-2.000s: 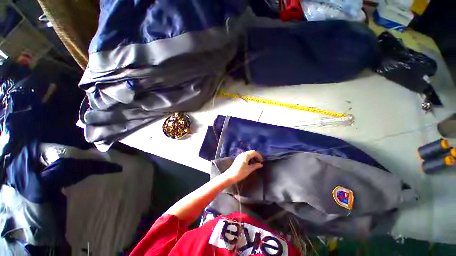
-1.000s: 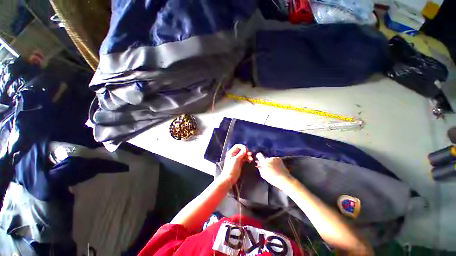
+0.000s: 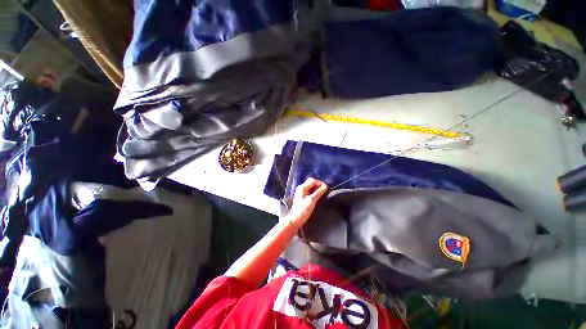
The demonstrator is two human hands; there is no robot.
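Note:
A grey jacket with a navy panel point(image 3: 411, 215) lies spread on the table nearest me, an orange-edged crest patch point(image 3: 454, 247) on its grey chest. My left hand point(image 3: 310, 193) pinches the jacket's edge near its left end. A thin taut thread point(image 3: 421, 146) runs from the fingertips up and right towards the black plastic bag. My right hand is not in view. No needle can be made out. A round dish of glittering gold and dark pieces point(image 3: 236, 155) sits left of the jacket.
A grey and navy jacket pile point(image 3: 205, 83) is at the upper left, beside a folded navy garment point(image 3: 411, 54). A yellow tape measure point(image 3: 379, 124) lies behind the jacket. A black plastic bag point(image 3: 540, 64) is far right, dark spools point(image 3: 574, 189) at the right edge. Bagged clothing hangs left.
My right hand was at the jacket edge beside my left one second ago and has left the picture. The thread is now drawn taut. My left hand stays at the edge.

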